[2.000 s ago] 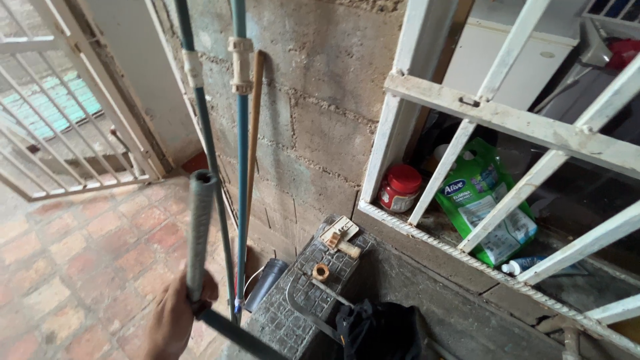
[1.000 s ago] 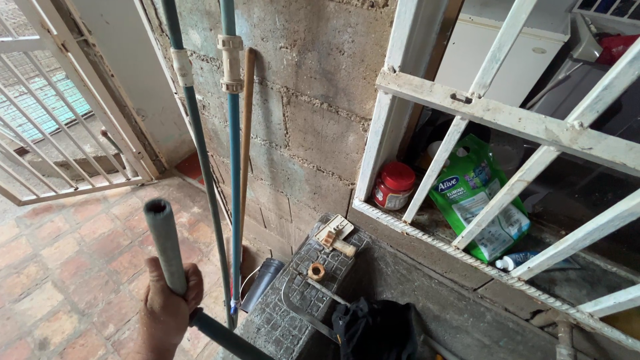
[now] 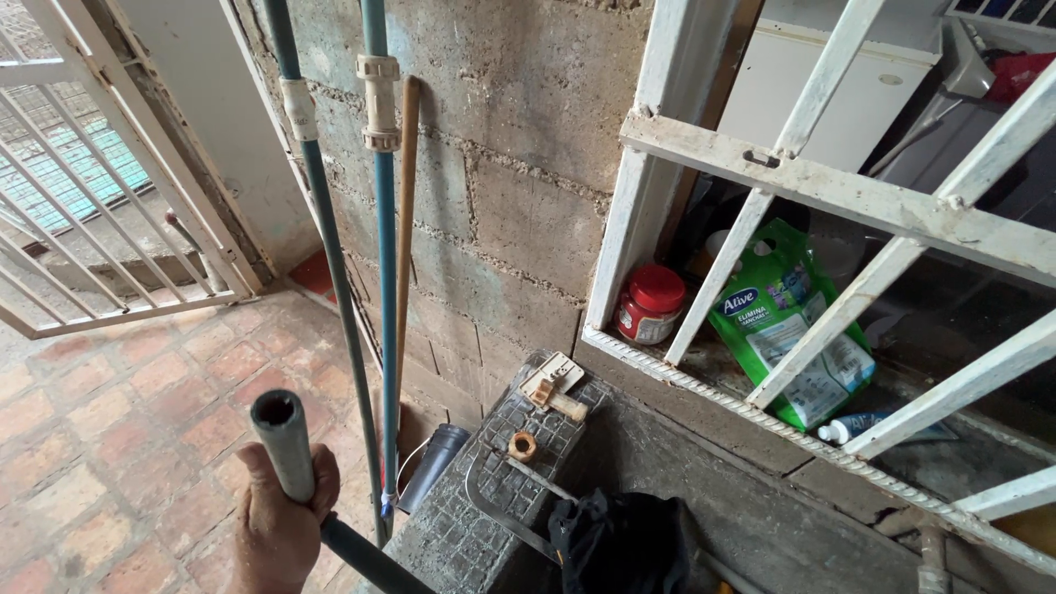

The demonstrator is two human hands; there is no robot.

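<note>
In the lower left of the head view, my left hand (image 3: 276, 516) is closed around a pipe with a pale grey sleeve-like end (image 3: 289, 458); its round open mouth faces up toward me. A dark green pipe length (image 3: 371, 557) runs from beside the hand down to the right. My right hand is out of view. On the concrete ledge to the right lie a beige plastic valve fitting (image 3: 558, 398), a brownish ring nut (image 3: 522, 446) and a hacksaw (image 3: 505, 516), partly covered by a black cloth (image 3: 623, 540).
Two upright pipes, one green (image 3: 330, 231) and one blue (image 3: 385, 247), with white couplings, stand by the block wall (image 3: 528, 181) beside a wooden stick (image 3: 406, 190). A dark bucket (image 3: 433, 466) is below. Behind white bars (image 3: 825, 181) sit a red-lidded jar (image 3: 650, 305) and a green pouch (image 3: 784, 330).
My left hand still grips the pipe; the pipe's open end has tilted from nearly upright to leaning left, its mouth now showing more. The things on the ledge have stayed put.
</note>
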